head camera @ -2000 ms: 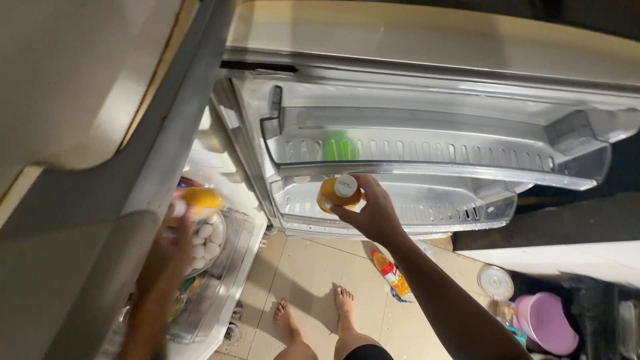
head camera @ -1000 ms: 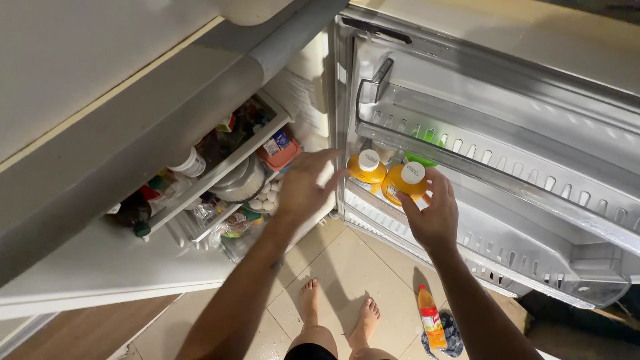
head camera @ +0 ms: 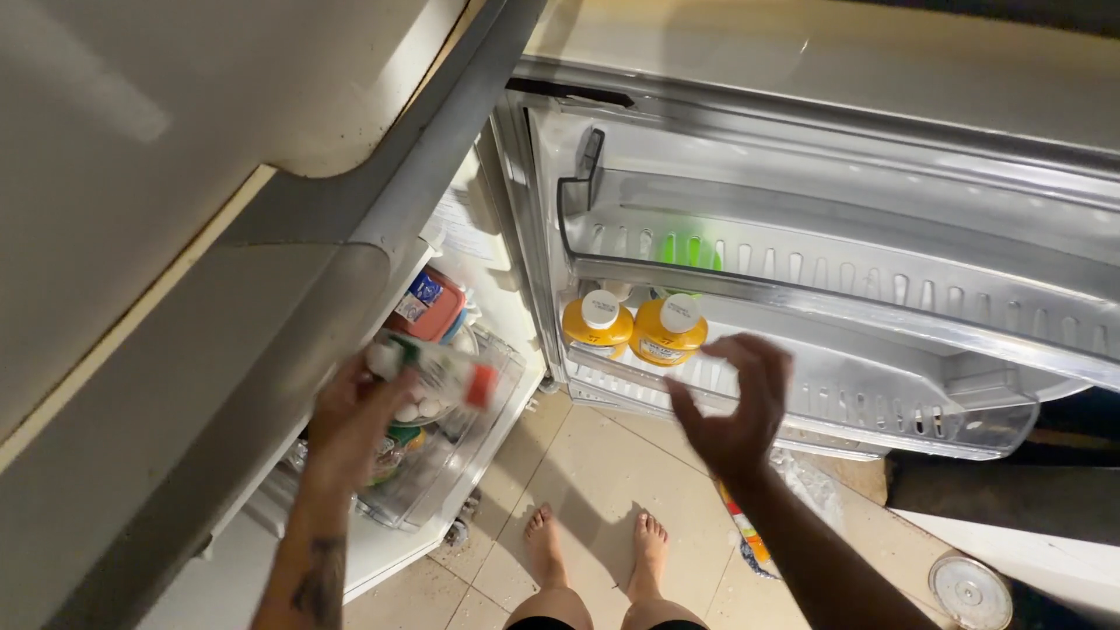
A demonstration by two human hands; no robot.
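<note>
My left hand (head camera: pixel 359 411) grips a blurred white bottle (head camera: pixel 442 372) with a red end and some green, held in front of the refrigerator's inside. My right hand (head camera: pixel 739 398) has its fingers apart and holds nothing, just right of two yellow bottles. These bottles, one on the left (head camera: pixel 597 325) and one beside it (head camera: pixel 669 331), stand side by side with white caps up in a lower door shelf (head camera: pixel 822 376). A green thing (head camera: pixel 691 252) shows through the clear upper door shelf (head camera: pixel 787 293).
Inside the refrigerator are a red-lidded container (head camera: pixel 437 311), eggs (head camera: pixel 429 408) and a clear drawer (head camera: pixel 437 472). The open door spans the right side. On the tiled floor lie an orange and red package (head camera: pixel 744 525), clear plastic (head camera: pixel 805 490) and a round metal lid (head camera: pixel 969 591).
My right hand has let go of the right yellow bottle, which stands in the door shelf. My left hand, empty one second ago, now holds the white bottle.
</note>
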